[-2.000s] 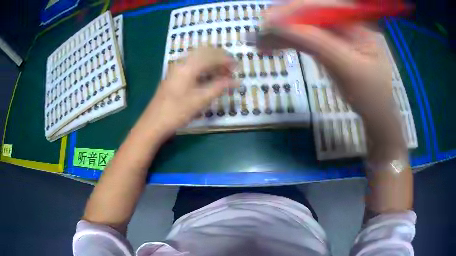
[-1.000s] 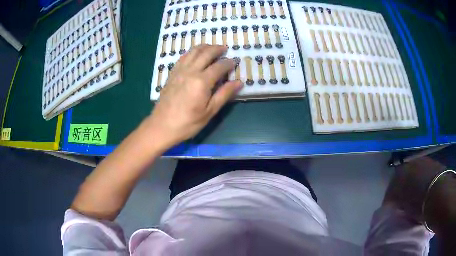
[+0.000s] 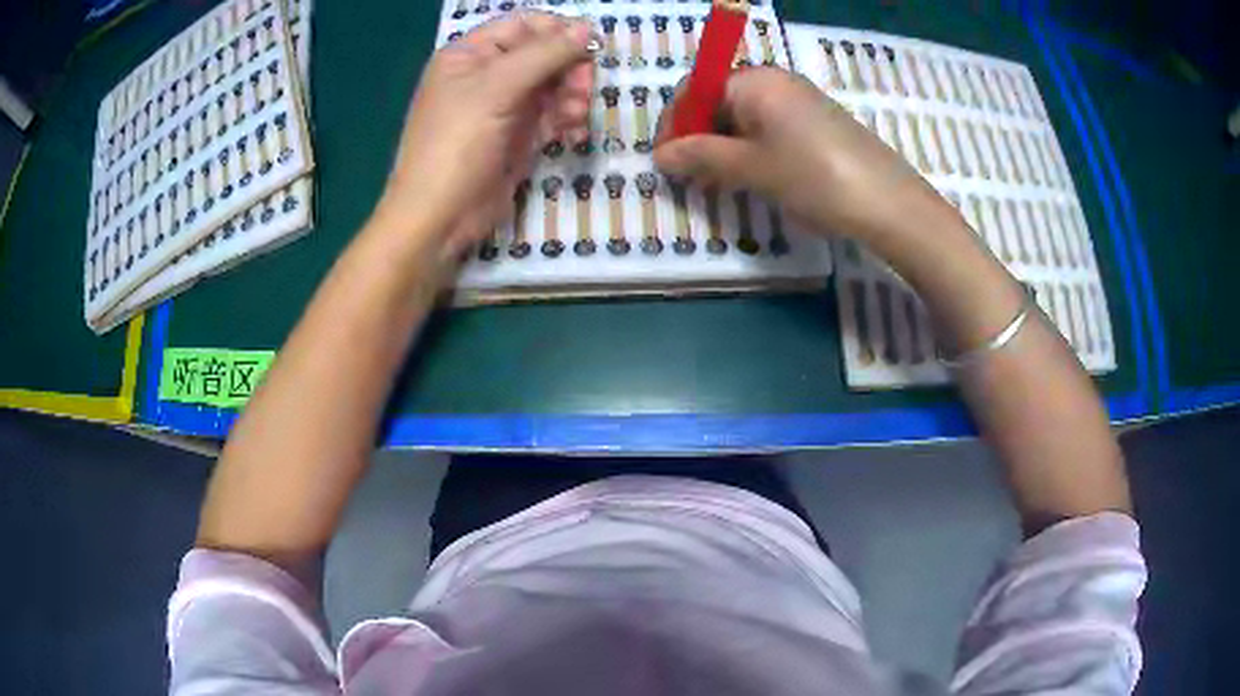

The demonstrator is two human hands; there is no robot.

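Observation:
My left hand [image 3: 496, 116] is over the left part of the centre foam tray [image 3: 639, 272], with thumb and forefinger pinched on a tiny silvery speaker unit [image 3: 593, 45]. My right hand [image 3: 762, 143] is over the tray's right part, closed around a red test probe [image 3: 710, 71], which is held upright and slanted. The probe's working tip is hidden by the hand. The tray is white, with rows of tan dumbbell-shaped slots and dark round units at their ends. It lies on at least one more tray.
Stacked trays with dark-ended slots [image 3: 204, 163] lie at the left. A tray with mostly plain tan slots [image 3: 972, 204] lies at the right, partly under my right forearm. A green label [image 3: 214, 377] and blue tape [image 3: 653, 431] mark the table's front edge.
My right hand has come up from beyond the table's front right and now holds the red probe over the centre tray. My left hand has moved up and back with a unit pinched.

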